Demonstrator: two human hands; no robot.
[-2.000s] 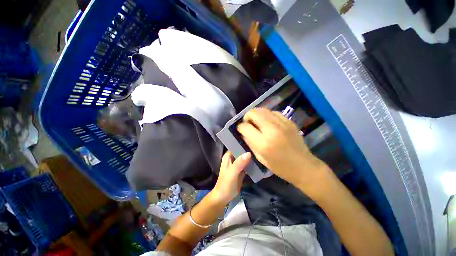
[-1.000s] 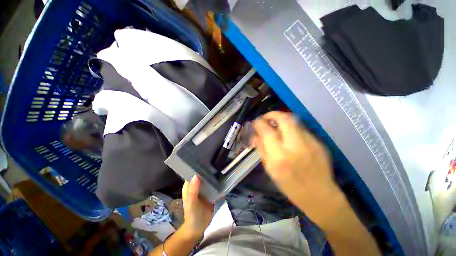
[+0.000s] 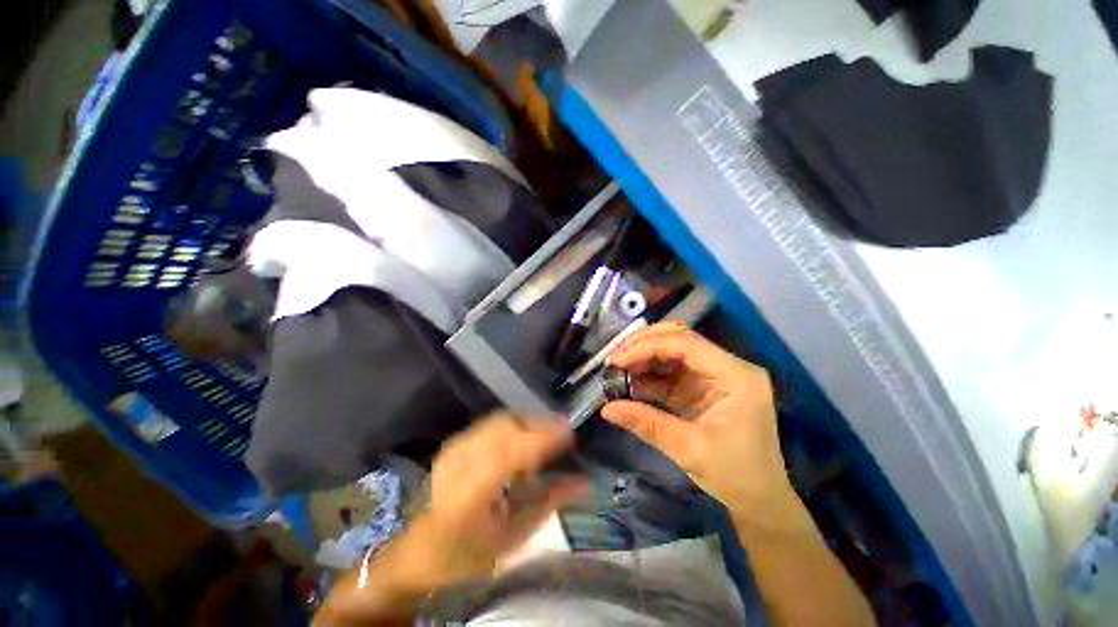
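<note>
The small grey drawer [image 3: 497, 364] is pulled out from under the table edge. It holds a pale stick-like tool, dark pens or tools and a small round white-and-metal piece [image 3: 631, 301]. My right hand [image 3: 705, 410] is over the drawer's near side and pinches a small dark, shiny round item [image 3: 616, 385], possibly a bobbin case, between thumb and fingers. My left hand [image 3: 497, 478] is blurred, just left of my right hand by the drawer's front corner. Whether it holds anything cannot be told.
A blue slatted basket [image 3: 76, 263] at left holds white [image 3: 331, 263] and dark grey cloth [image 3: 356, 392]. The grey ruler-marked table edge [image 3: 797, 233] curves down the right. A stack of dark curved cloth [image 3: 926, 153] lies on the white table [image 3: 969, 319]. My lap is below.
My right hand has come out of the drawer with the small round item. My left hand has let go of the drawer front and moved up beside it. A round white piece now shows in the drawer.
</note>
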